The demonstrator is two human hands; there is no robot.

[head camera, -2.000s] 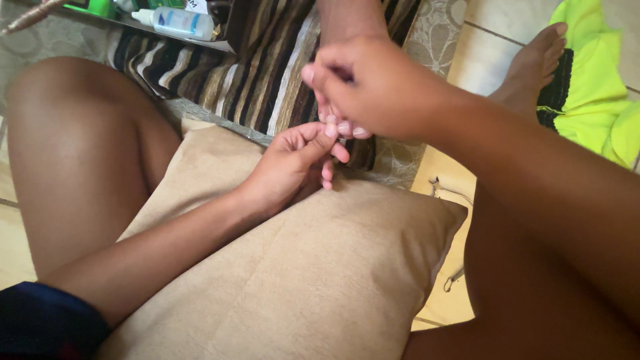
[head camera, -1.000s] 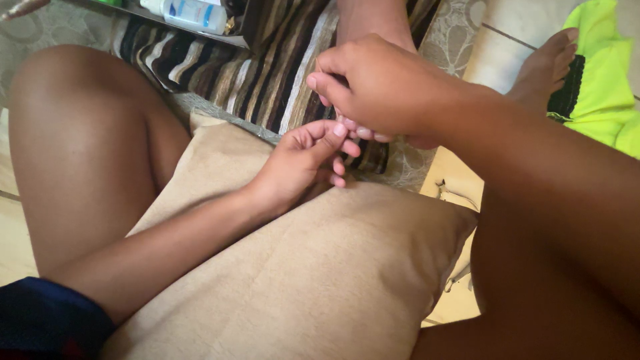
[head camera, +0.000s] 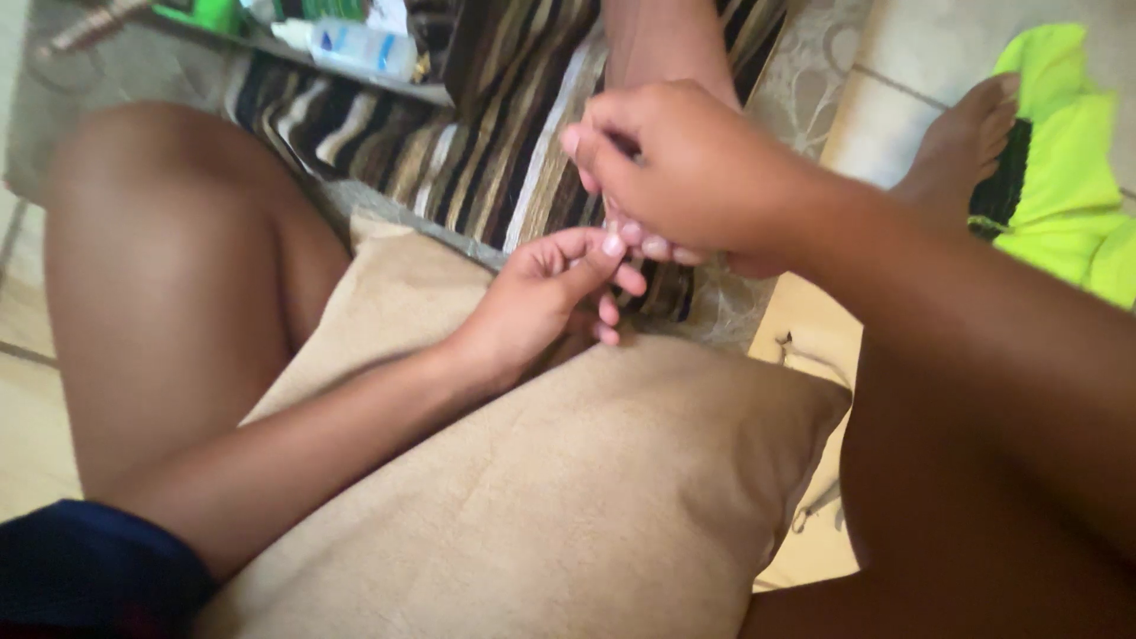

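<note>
My left hand [head camera: 550,288] reaches over a beige cushion [head camera: 568,479], thumb and index fingertip close together, the other fingers loosely curled. Just above and to the right, my right hand [head camera: 683,173] is bent over with its fingers curled. Several nail tips show between the two hands; whether they are toes or my right fingertips is unclear. Another person's lower leg [head camera: 670,44] comes from the top edge and passes behind my right hand, which hides most of the foot. Any small item within either hand is hidden or too blurred to make out.
A dark tray [head camera: 435,93] at the top left holds a clear plastic bottle [head camera: 364,51] and green items. Beneath lies a striped brown cloth [head camera: 497,133]. Bent knees flank the cushion. A bare foot [head camera: 972,133] is beside neon yellow fabric [head camera: 1065,177] on floor tiles.
</note>
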